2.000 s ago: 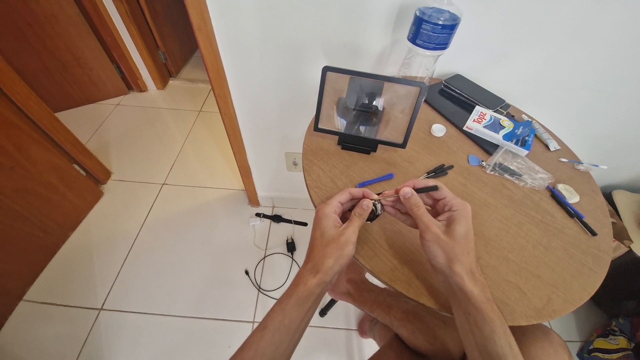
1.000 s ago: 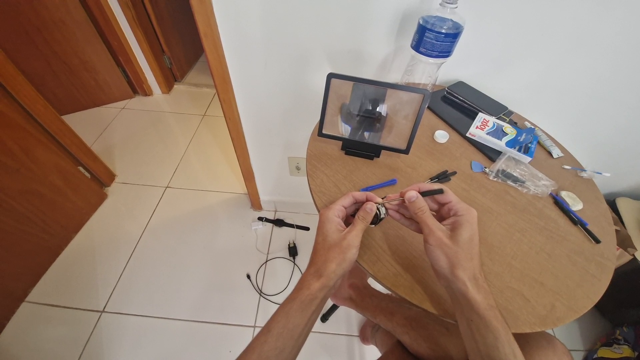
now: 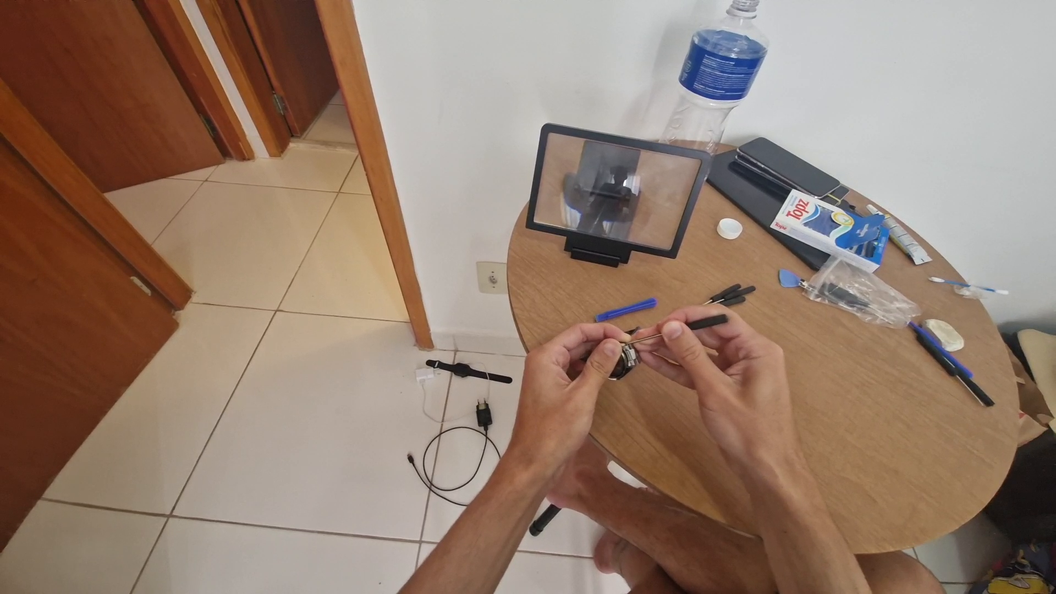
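Observation:
Near the table's left edge, my left hand [image 3: 569, 371] grips a small round dark device with a metallic inside [image 3: 624, 363], perhaps a watch case. My right hand [image 3: 718, 363] holds a small screwdriver with a black handle [image 3: 708, 322]; its thin shaft points left to the device, and the tip's exact contact is hard to see. Just beyond the hands lie a blue plastic pry tool [image 3: 625, 310] and several black-handled small screwdrivers [image 3: 730, 294]. A framed magnifier screen [image 3: 615, 194] stands upright behind them.
The round wooden table [image 3: 866, 421] also bears a white cap [image 3: 728, 228], a plastic bottle [image 3: 722, 66], a cotton swab box [image 3: 832, 229], phones [image 3: 788, 165], a clear bag [image 3: 862, 290], a tube [image 3: 899, 235] and pens or tools [image 3: 950, 363]. A black-strapped watch [image 3: 469, 371] and cable [image 3: 425, 462] lie on the floor.

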